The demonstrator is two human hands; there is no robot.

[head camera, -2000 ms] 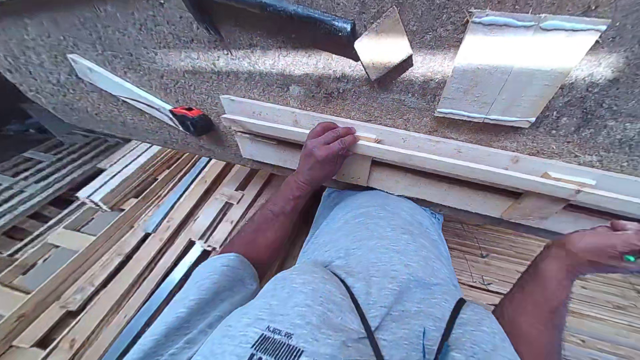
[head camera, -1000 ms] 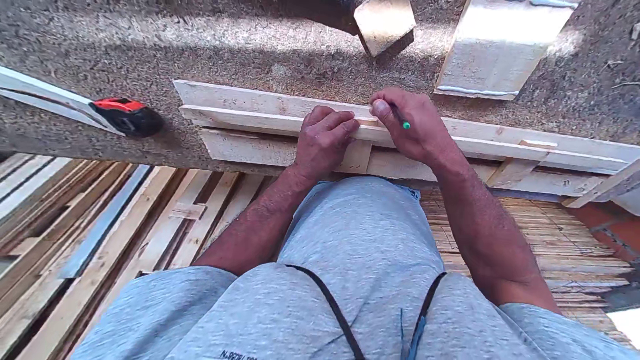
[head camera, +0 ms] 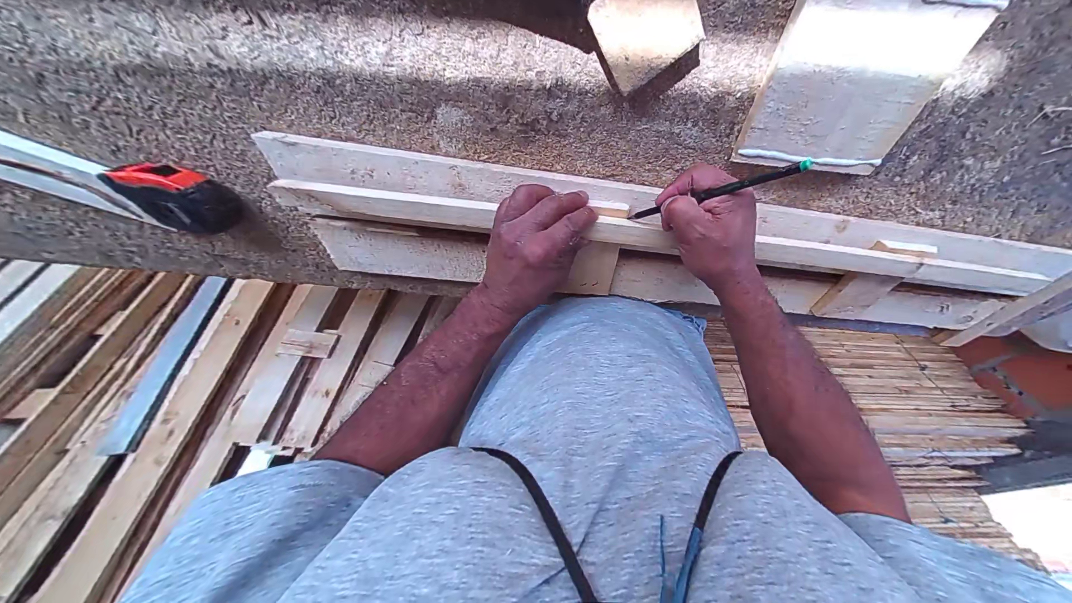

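Long pale wooden boards lie side by side near me, with a narrow wooden strip (head camera: 402,208) on top of short cross pieces. My left hand (head camera: 536,243) grips this strip and rests by the short wooden cross piece (head camera: 596,266) under it. In my right hand (head camera: 712,222) is a black pencil (head camera: 749,182) with a green end, its tip touching the wood just right of my left fingers. Farther right, another short cross piece (head camera: 863,289) lies slanted under the strip. The rear board (head camera: 360,159) runs behind the strip.
A red and black tape measure (head camera: 180,197) lies at the left beside pale strips (head camera: 59,172). On the rough bench surface (head camera: 352,92) are a wood block (head camera: 649,38) and a wide board piece (head camera: 846,84) with white beads. Stacked wooden slats (head camera: 226,360) lie below the bench edge.
My right hand, at the far right two seconds ago, has moved left to beside my left hand, with the pencil in it. The pencil is now lower, its tip at the wood.
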